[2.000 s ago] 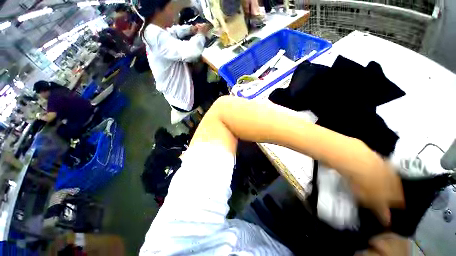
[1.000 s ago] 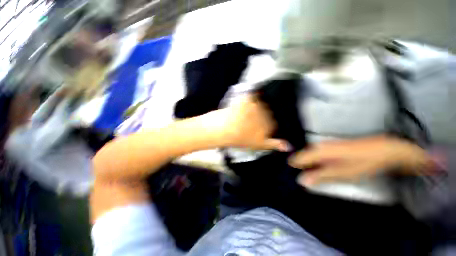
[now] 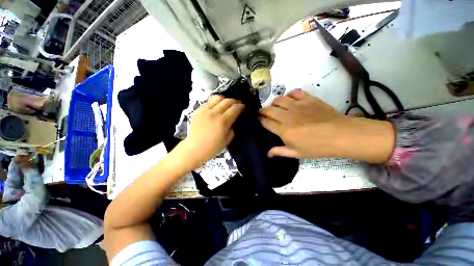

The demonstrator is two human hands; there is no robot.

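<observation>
A black garment piece (image 3: 254,150) lies under the sewing machine head (image 3: 236,26) and reaches the table's front edge. A white patterned panel (image 3: 221,169) shows beside and under it. My left hand (image 3: 215,122) holds the black cloth near the needle area, fingers bent over it. My right hand (image 3: 304,124) lies palm down on the cloth's right side and holds it against the table, thumb apart. The presser foot and needle are mostly hidden by the cloth and machine parts. Shears (image 3: 358,72) with black loop handles lie right of the needle.
A heap of black cloth (image 3: 156,98) lies on the table (image 3: 127,174), left of the machine. A blue plastic basket (image 3: 86,132) stands at the table's left end. A person's arm and sleeve (image 3: 26,189) show at another machine, far left. Ruler marks run along the front edge.
The view has swung toward the machine. The black cloth, held low in front earlier, is now under the machine head. Both hands have moved onto it beside the needle area.
</observation>
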